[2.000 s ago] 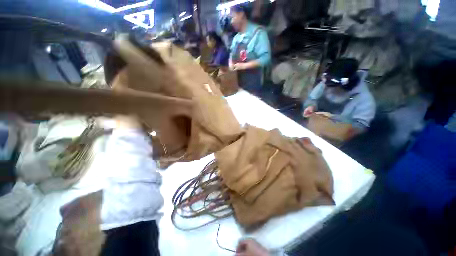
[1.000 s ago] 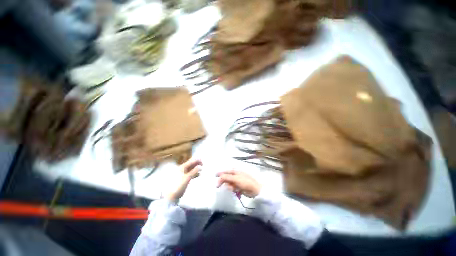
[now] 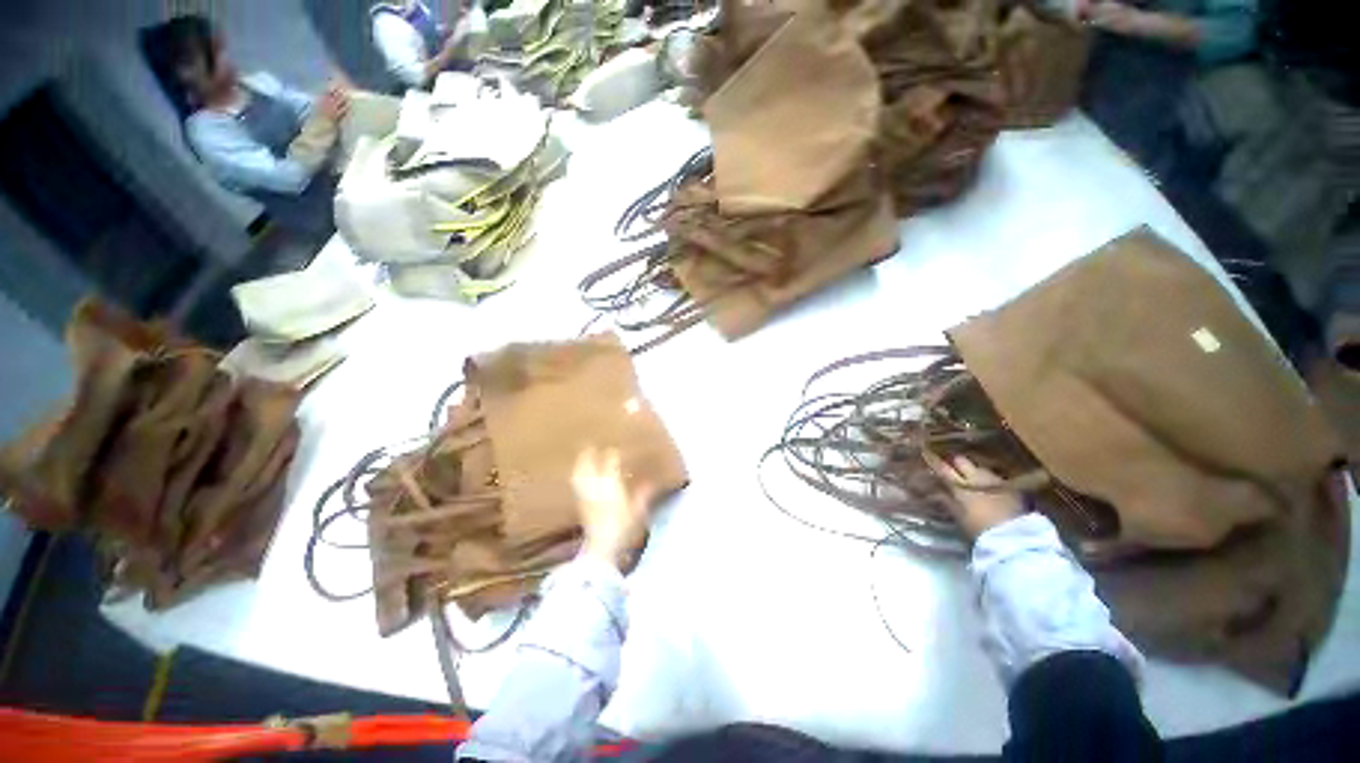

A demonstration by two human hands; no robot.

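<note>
Brown tote bags (image 3: 1148,403) lie piled at the right, with thin looped handles (image 3: 850,432) bunched at their left edge. My right hand (image 3: 984,489) is at this pile, its fingertips among the handles by the bag opening; whether it grips them cannot be told. A smaller pile of brown bags (image 3: 559,418) lies at centre left, a small pale label on its top panel. My left hand (image 3: 609,507) is blurred over the lower right part of this pile, fingers apart, holding nothing that shows.
More brown bags (image 3: 791,119) are heaped at the back and others (image 3: 164,462) at the left. Pale yellow-edged bags (image 3: 448,187) lie at the back left. People work around the white table (image 3: 746,641). An orange-red strap (image 3: 164,736) crosses the lower left.
My hands have moved apart from the table's front edge, the left to the smaller bag pile, the right to the handles of the right pile. The view has shifted and shows more of the surroundings.
</note>
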